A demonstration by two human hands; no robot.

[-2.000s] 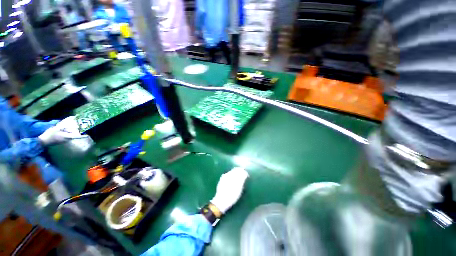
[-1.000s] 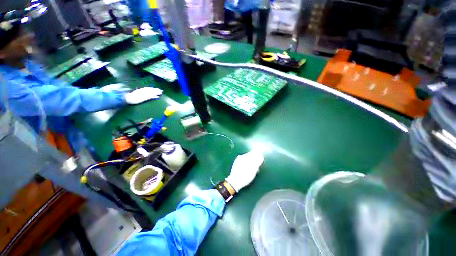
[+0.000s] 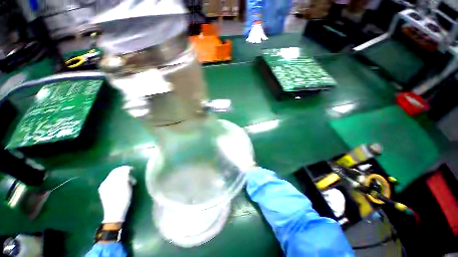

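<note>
My left hand [image 3: 116, 193], in a white glove with a dark wrist band, rests on the green bench left of the fume extractor hood [image 3: 155, 193]. Its fingers are curled and their tips are hidden. My right hand [image 3: 235, 148] shows blurred at the right side of the clear hood, partly behind its wall; its fingers cannot be made out. A round clear disc [image 3: 191, 228] lies under the hood's near rim. A green circuit board [image 3: 60, 113] lies on a dark block at the left, and another circuit board [image 3: 296, 73] lies on a dark block beyond the hood.
The right tool box [image 3: 314, 175] holds yellow-handled tools and a tape roll. A green mat [image 3: 389, 140] and red tray [image 3: 413, 103] are at the right. An orange carrier [image 3: 211, 45] and another person's gloved hand [image 3: 256, 34] are at the back. The solder spool [image 3: 15, 193] is at left.
The view has swung to the right. My right sleeve and glove have come into view at the hood. The left tool box has mostly left the picture. My left hand remains on the bench.
</note>
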